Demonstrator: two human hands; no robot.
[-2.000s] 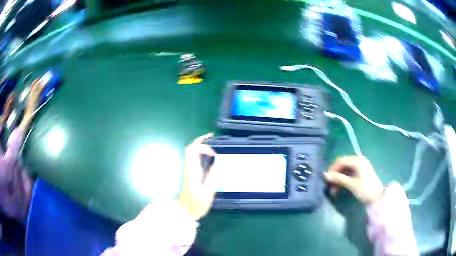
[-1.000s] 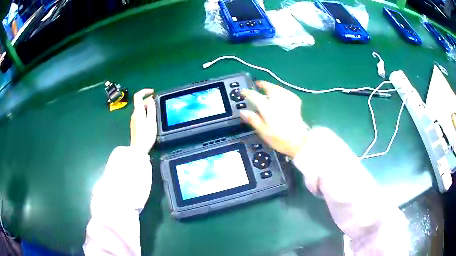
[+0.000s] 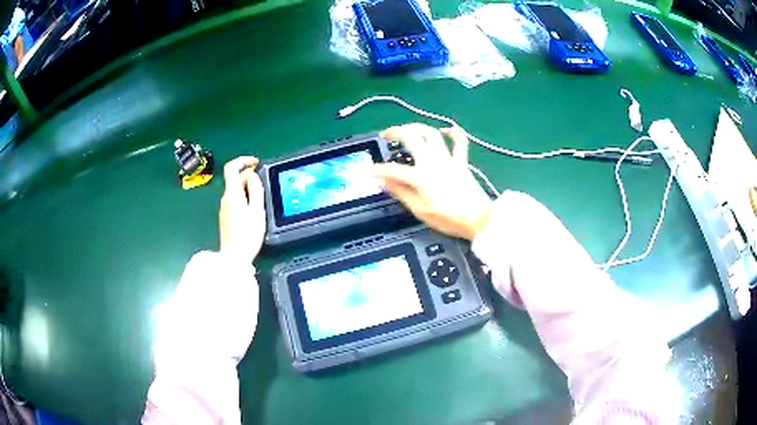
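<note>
Two dark grey handheld units lie on the green bench, one beyond the other. The far unit (image 3: 332, 222) shows a blue sky picture on its screen. The near unit (image 3: 373, 347) shows a paler sky picture, and its round arrow pad is uncovered. My left hand (image 3: 242, 203) holds the left end of the far unit. My right hand (image 3: 436, 183) is over the right part of the far unit, fingers at its keys and the screen's right edge, covering part of the keypad. A white cable runs out behind my right hand.
A small metal-and-yellow item (image 3: 194, 163) stands at left. Blue handheld units (image 3: 404, 51) lie on plastic bags (image 3: 477, 54) along the far side. A loose white cable (image 3: 432, 116) crosses behind the units to a dark thin stick (image 3: 612, 156) and white power strip (image 3: 705, 216) at right.
Since one second ago, my right hand has moved slightly left over the far unit's keys and screen edge. The near unit sits slightly lower and further right in view. Earlier, my hands were at the near unit.
</note>
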